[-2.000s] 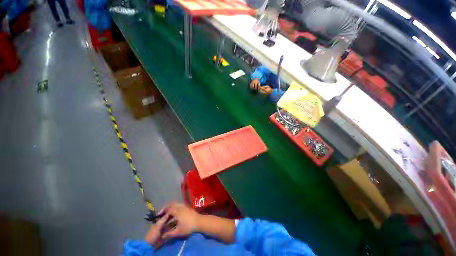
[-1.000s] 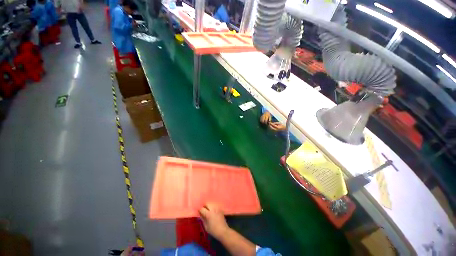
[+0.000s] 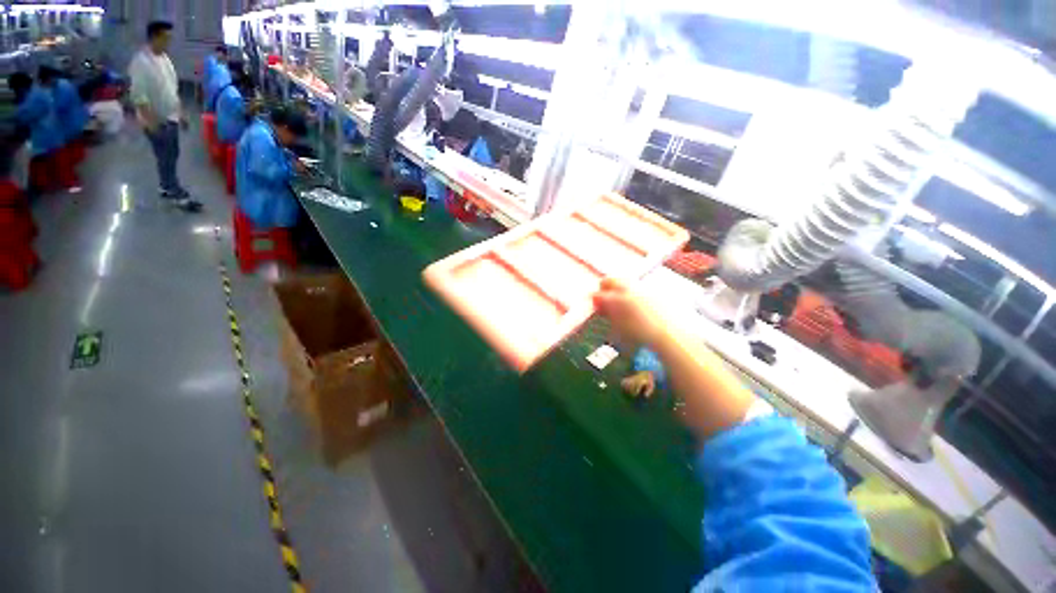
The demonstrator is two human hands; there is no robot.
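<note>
My right hand (image 3: 625,310) holds a shallow salmon-red parts tray (image 3: 558,273) by its near right edge. The tray is raised above the green bench, slightly tilted, near the level of the white shelf. Its compartments look empty, though glare washes out part of it. My right arm, in a blue sleeve, reaches up from the lower right. My left hand is not in view.
The green bench (image 3: 498,458) runs away ahead. Brown cartons (image 3: 347,382) stand on the floor at its left. The white shelf (image 3: 799,400) carries grey duct hoods (image 3: 909,394). Another person's hand (image 3: 639,383) is across the bench. A person stands in the aisle.
My right hand has lifted the tray from low over the bench's near edge up and forward. The view has tilted up. My left hand, seen earlier at the bottom, has left the picture.
</note>
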